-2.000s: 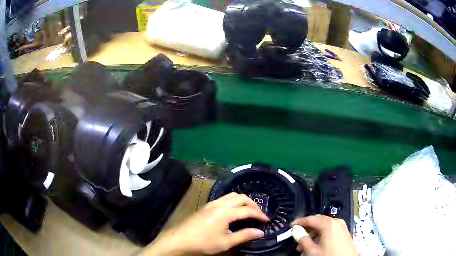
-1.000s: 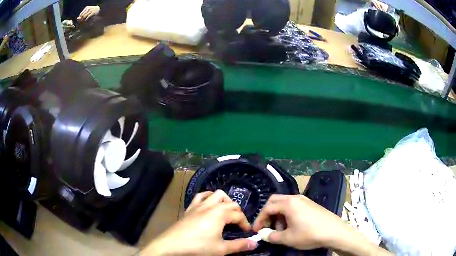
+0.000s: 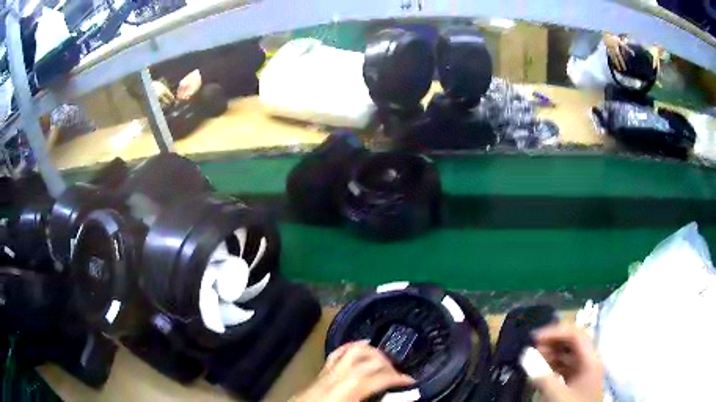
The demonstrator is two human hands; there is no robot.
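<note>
A black fan head [image 3: 440, 345] lies face up on the bench, its display [image 3: 399, 343] inside the grille. White pads show on its rim at the top [image 3: 392, 287], at the upper right [image 3: 453, 308] and at the bottom [image 3: 401, 396], where the frame cuts it. My left hand [image 3: 357, 375] rests on the lower left of the head, fingertips close to the bottom pad. My right hand [image 3: 561, 365] is blurred, off the rim, over the right side of the black base [image 3: 518, 334]. One finger has an off-white wrap. Whether it holds a pad is unclear.
Black fan units, one with white blades [image 3: 232, 279], stand at the left. A clear bag of white pads [image 3: 659, 322] is at the right. Beyond is the green conveyor belt [image 3: 549, 259] with a black unit [image 3: 392, 192]. People's hands show at the opposite bench [image 3: 275, 118].
My right hand has left the rim and moved right. The bottom pad now shows on the rim. The unit on the belt has shifted right. The view has tilted up.
</note>
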